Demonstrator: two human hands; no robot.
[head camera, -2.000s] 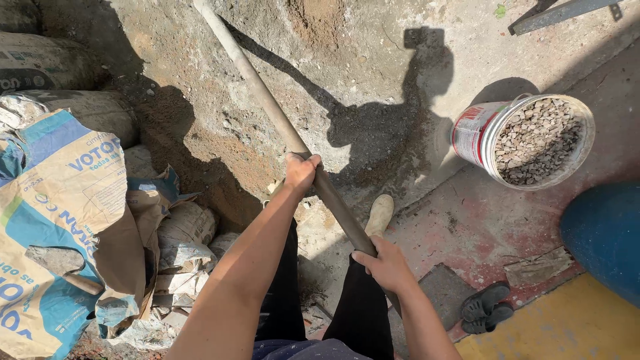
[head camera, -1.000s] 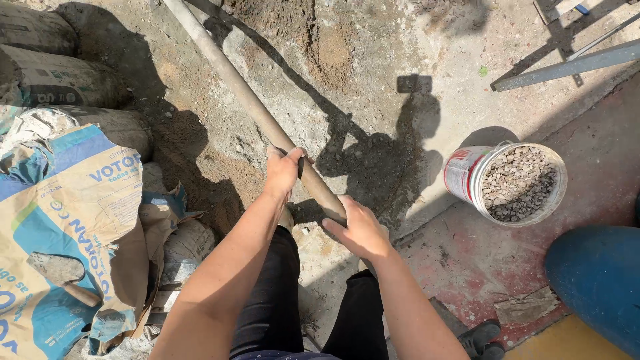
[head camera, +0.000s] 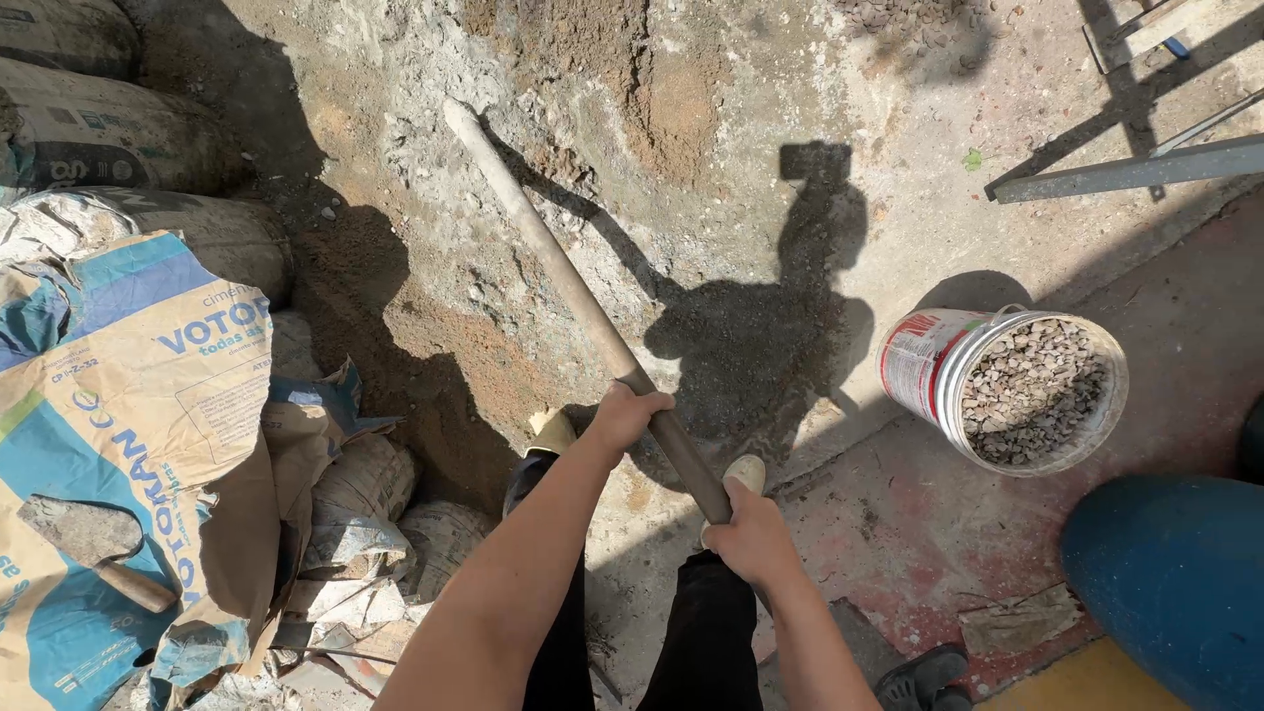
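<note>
A long, dirt-coated wooden pole (head camera: 578, 281) slants from upper left to lower right across the ground. Around its middle my left hand (head camera: 626, 420) is closed. Lower down, near its lower end, my right hand (head camera: 748, 528) grips it too. The far end rests on or hangs just above a patch of pale grey powder (head camera: 425, 128); which of these, I cannot tell. Whether a tool head is fixed to the pole does not show. Damp grey material (head camera: 731, 385) lies under my shadow, ahead of my shoes.
Full sacks (head camera: 118, 128) and a torn paper cement bag (head camera: 109, 395) with a trowel (head camera: 89, 538) on it lie at left. At right stand a bucket of gravel (head camera: 1037, 395) and a blue rounded container (head camera: 1175, 583). A metal bar (head camera: 1136, 170) juts in at upper right.
The pole's far end, cut off by the top edge before, now shows within the view. My right hand was higher on the pole, close to my left, one second ago; the hands are now farther apart.
</note>
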